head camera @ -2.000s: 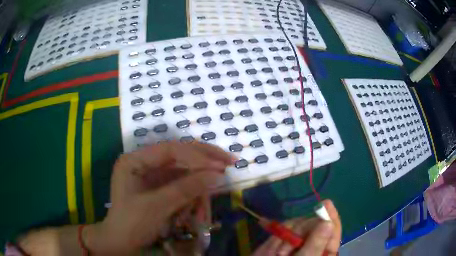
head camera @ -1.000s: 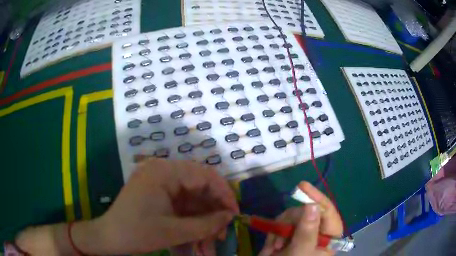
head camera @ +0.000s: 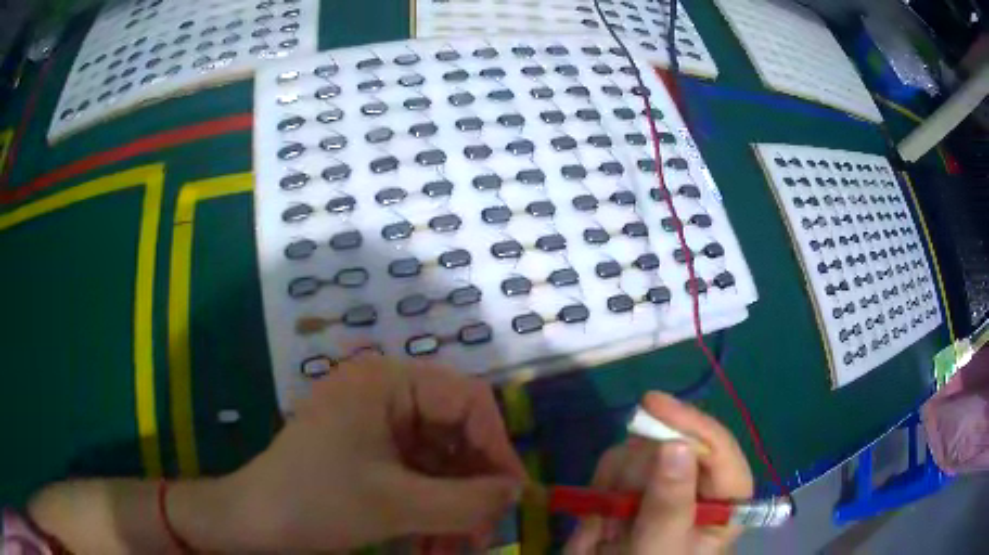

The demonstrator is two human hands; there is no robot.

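Note:
My right hand (head camera: pixel 678 482) holds the red test probe (head camera: pixel 607 505) nearly level, its wired silvery end at the right. A short white piece (head camera: pixel 656 427) sticks out between the same hand's fingers. My left hand (head camera: pixel 401 461) is beside the near left edge of the central tray, thumb and fingers pinched together at the probe's tip. Whether a small part is between them is hidden, as is the tip. The central white tray (head camera: pixel 483 363) bears rows of dark joined oval parts. At its lower left, one spot looks brown and some ovals look pale-centred.
A red wire (head camera: pixel 713 352) crosses the central tray's right side down to the probe. Other white trays of parts lie at upper left (head camera: pixel 179 108), top centre and upper right, and at right (head camera: pixel 808 271). A blue stool (head camera: pixel 900 482) and pink cloth (head camera: pixel 960 417) are at lower right.
My left hand has moved from over the tray's near edge down toward the probe. The probe has turned from slanting to nearly level, and its tip has come to my left fingertips.

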